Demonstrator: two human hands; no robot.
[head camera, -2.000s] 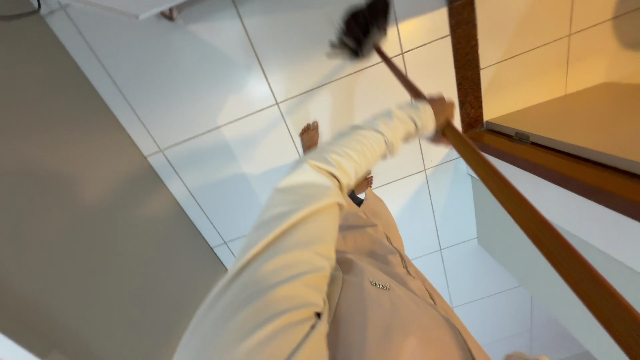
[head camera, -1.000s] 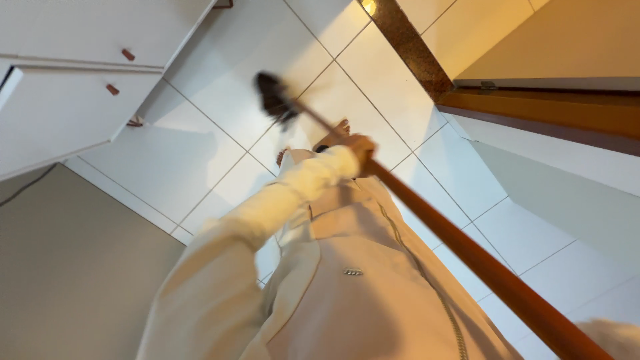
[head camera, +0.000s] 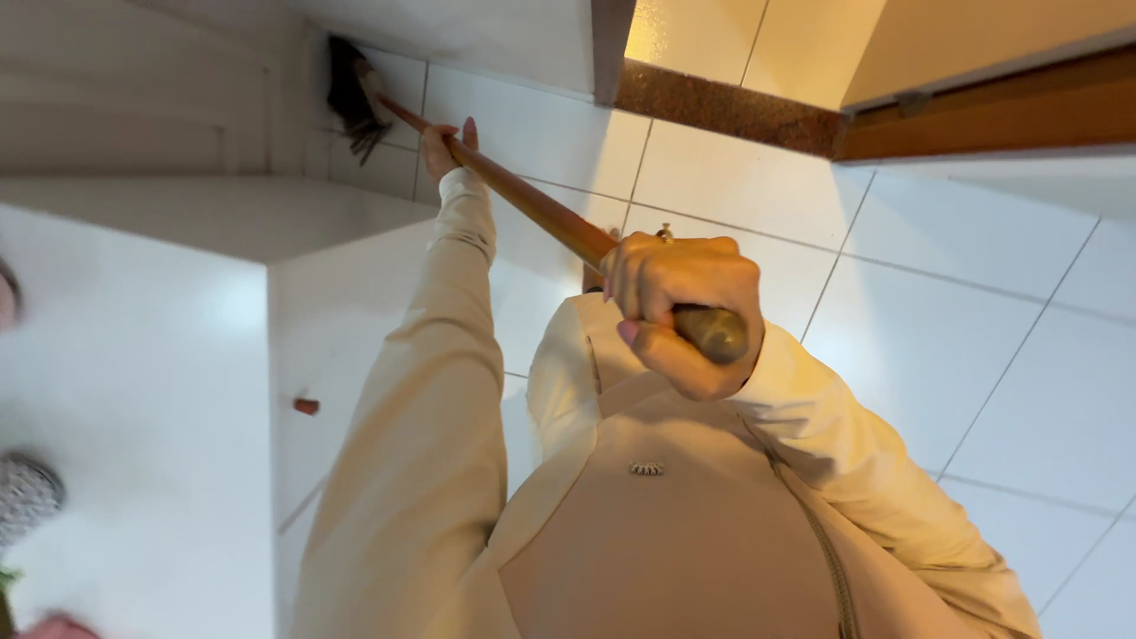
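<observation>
A broom with a reddish-brown handle (head camera: 541, 206) runs from the upper left to the middle of the view. Around its top end, in front of my chest, my right hand (head camera: 683, 311) is closed, with a ring on one finger. Farther down the handle my left hand (head camera: 451, 149) holds it, thumb and fingers partly spread around it. The dark bristle head (head camera: 355, 93) rests in a floor corner beside a pale panelled surface. Some long dark strands hang off the bristles.
White furniture with a small reddish knob (head camera: 306, 406) stands on the left, bearing a patterned round object (head camera: 28, 497). A brown stone threshold (head camera: 728, 108) crosses a doorway at the top, beside a wooden frame (head camera: 994, 111). White floor tiles (head camera: 958, 355) spread to the right.
The view has swung toward white furniture. The bristle head, over open tiles a second ago, is now in a floor corner. My right hand has come into clear view on the handle's end.
</observation>
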